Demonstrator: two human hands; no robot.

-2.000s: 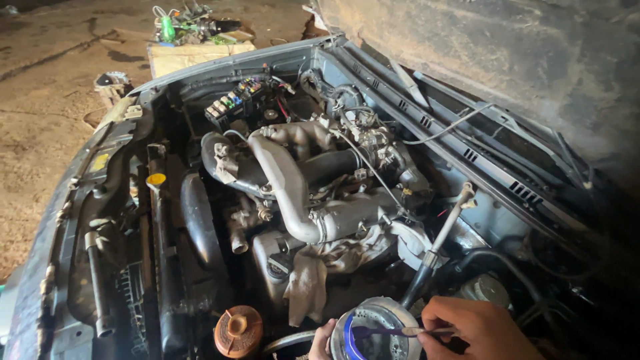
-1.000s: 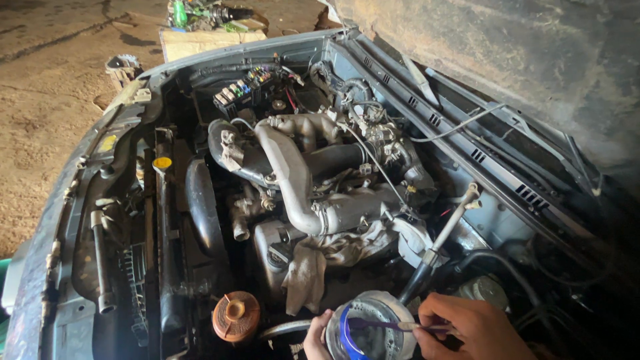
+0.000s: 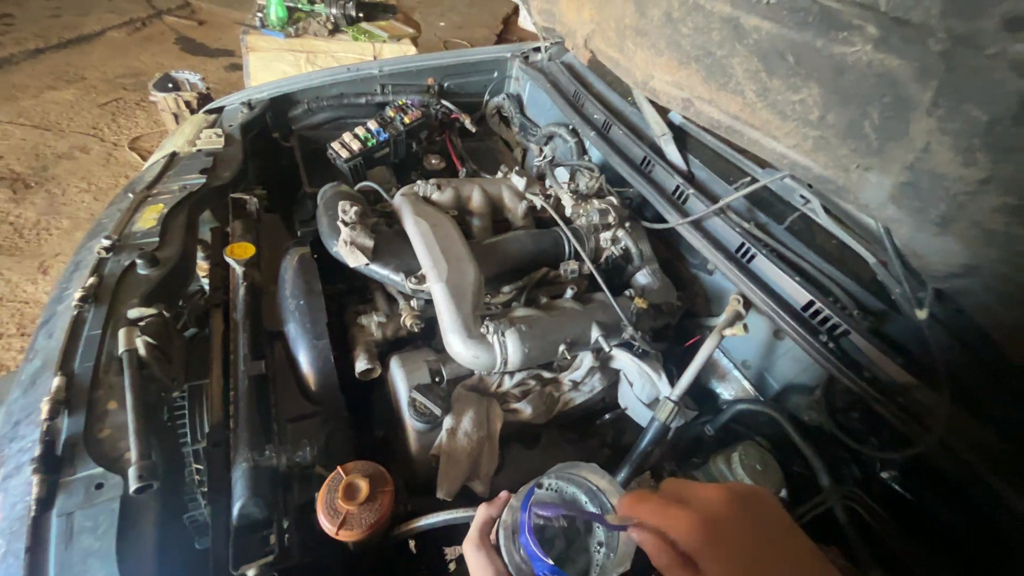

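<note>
My left hand is closed around the left side of a clear plastic container at the bottom of the view. Inside the container is dark, bubbly liquid, and a blue band shows on its wall. My right hand grips a thin purple handle, whose far end reaches into the container. What that end carries cannot be told. Just beyond, a dirty rag hangs over the car engine beside the silver intake pipe. An orange-brown reservoir cap lies left of my left hand.
A socket wrench rests on the front of the engine bay. Right of the engine, a long metal bar stands tilted. An exposed fuse box sits at the back. The raised hood is at the right, a cardboard box beyond the car.
</note>
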